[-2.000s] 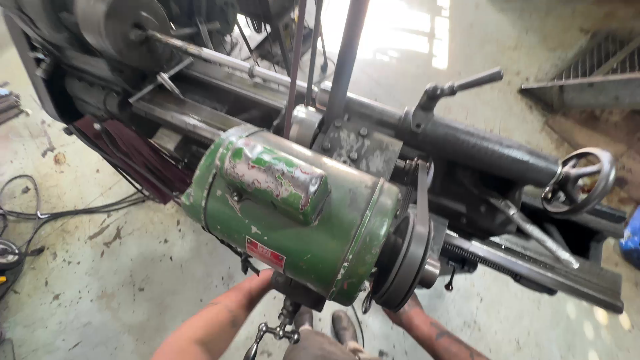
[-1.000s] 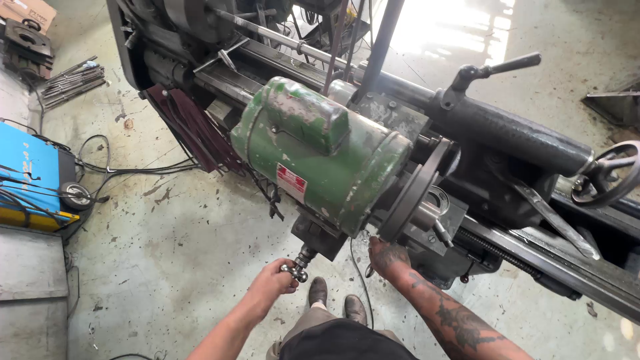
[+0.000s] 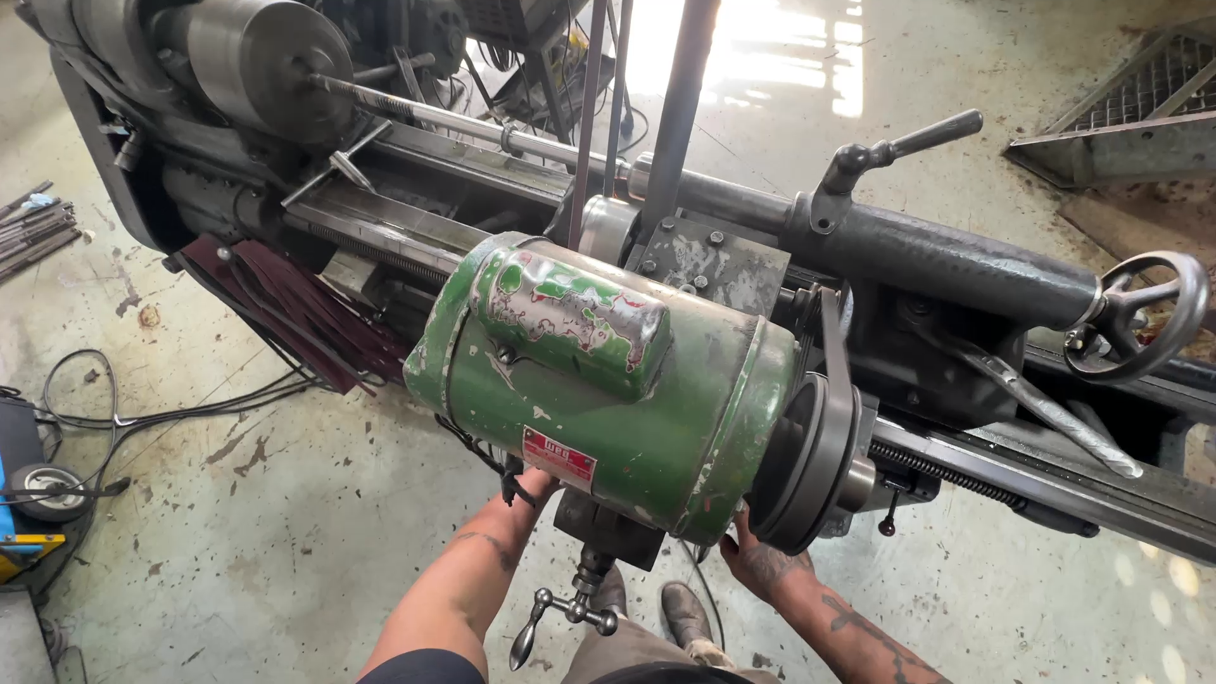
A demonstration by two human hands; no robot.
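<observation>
A worn green electric motor (image 3: pixel 608 380) is mounted on the carriage of a metal lathe, with a black pulley and belt (image 3: pixel 817 465) at its right end. My left hand (image 3: pixel 534 483) reaches beneath the motor's left part; its fingers are hidden. Just right of it, a ball-ended crank handle (image 3: pixel 570 608) sticks out towards me, untouched by the visible part of that hand. My right hand (image 3: pixel 765 562) is under the motor's right end, beside the pulley, its fingertips mostly hidden. Behind the motor, a long steel shaft (image 3: pixel 456 119) runs from the lathe chuck (image 3: pixel 275 71) towards the tailstock (image 3: pixel 950 247).
A T-handled chuck key (image 3: pixel 347 166) lies across the bed ways. The tailstock handwheel (image 3: pixel 1135 318) is at right. Dark red strips (image 3: pixel 294 309) hang at the left front. Cables (image 3: pixel 190 408) trail over the floor towards a wheeled blue machine (image 3: pixel 28 475). A metal grating step stands upper right.
My left hand has left the crank handle and moved under the motor. My right hand stays near the motor's right end. The view has shifted closer to the lathe.
</observation>
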